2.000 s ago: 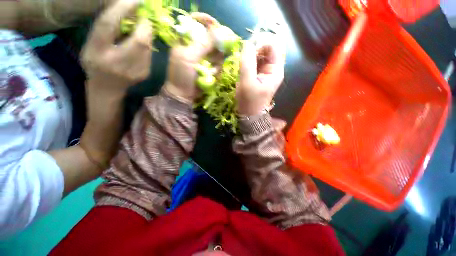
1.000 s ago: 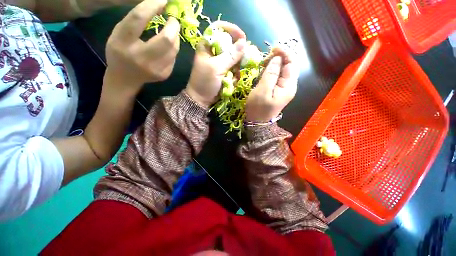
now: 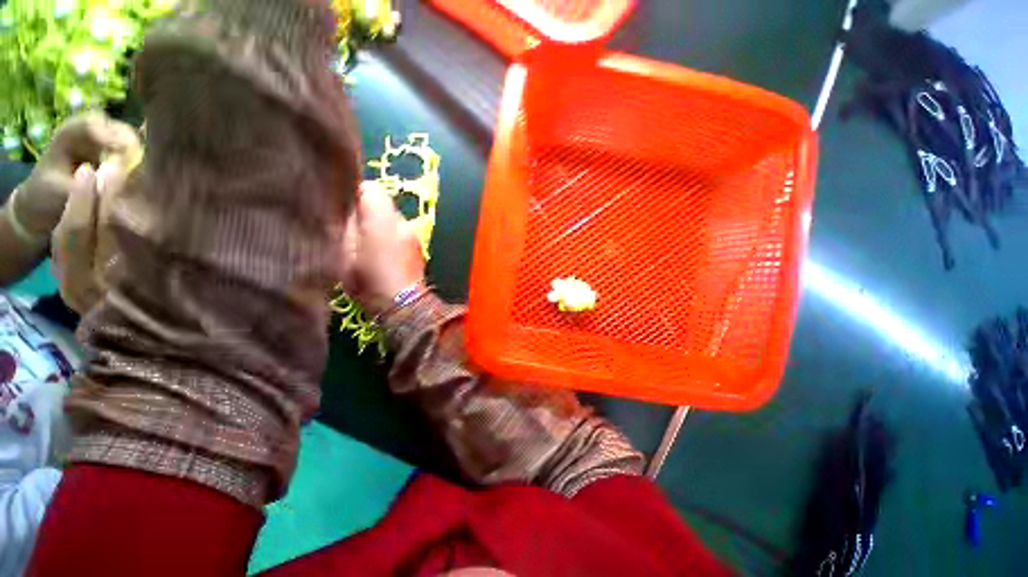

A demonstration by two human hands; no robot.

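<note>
My right hand (image 3: 386, 250) is left of the basket, closed around yellow-green branching waste. A lacy yellow loop of this waste (image 3: 408, 180) stands out above the hand, and more hangs below it. My left forearm in its brown checked sleeve reaches up to the top edge; my left hand is not visible. An orange-red perforated basket (image 3: 645, 389) stands right of my right hand. One small pale-yellow piece (image 3: 573, 295) lies in it. The left sleeve hides part of the right hand's fingers.
A heap of yellow-green mouldings (image 3: 68, 68) lies at the top left, near another person's hands (image 3: 90, 186). A second orange-red basket (image 3: 564, 17) is at the top. Black strap bundles (image 3: 941, 113) and a small blue-handled tool (image 3: 978, 516) lie at the right.
The view has swung right, showing the basket nearer the middle and the strap bundles. My left hand has left the waste and its arm has stretched forward. My right hand still holds waste.
</note>
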